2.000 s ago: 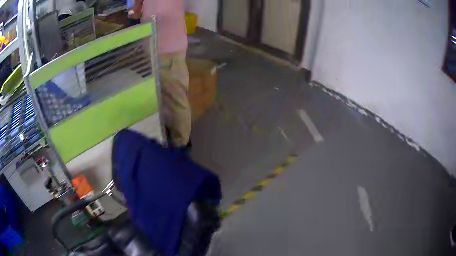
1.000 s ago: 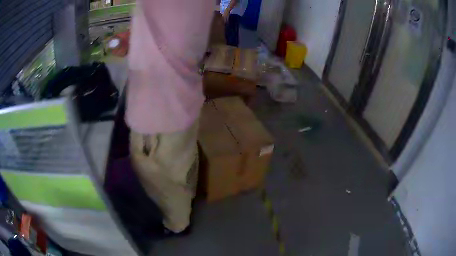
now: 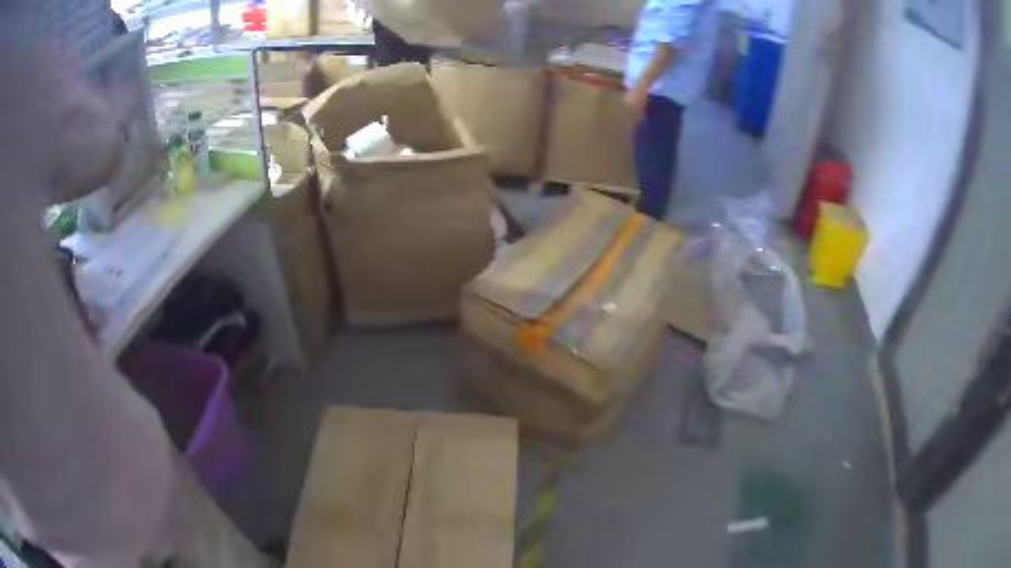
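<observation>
Neither of my hands is in the picture. Nearest in front of me, a closed brown carton [image 3: 405, 488] stands on the floor, cut off by the bottom edge. Beyond it lies a taped carton [image 3: 571, 311] with an orange strip across its top. A tall open carton [image 3: 405, 233] behind holds white items that I cannot make out. A clear plastic bag [image 3: 756, 322] lies on the floor to the right of the taped carton.
A person in pink [image 3: 67, 333] is close at the left. A person in light blue [image 3: 671, 56] stands at the back. A white table [image 3: 166, 261] and purple bin [image 3: 205, 411] are left. A yellow bin [image 3: 839, 244] stands by the right wall.
The view has moved forward past the green-and-white panel to the cartons. The person in pink now fills the left edge. The open carton has come into view.
</observation>
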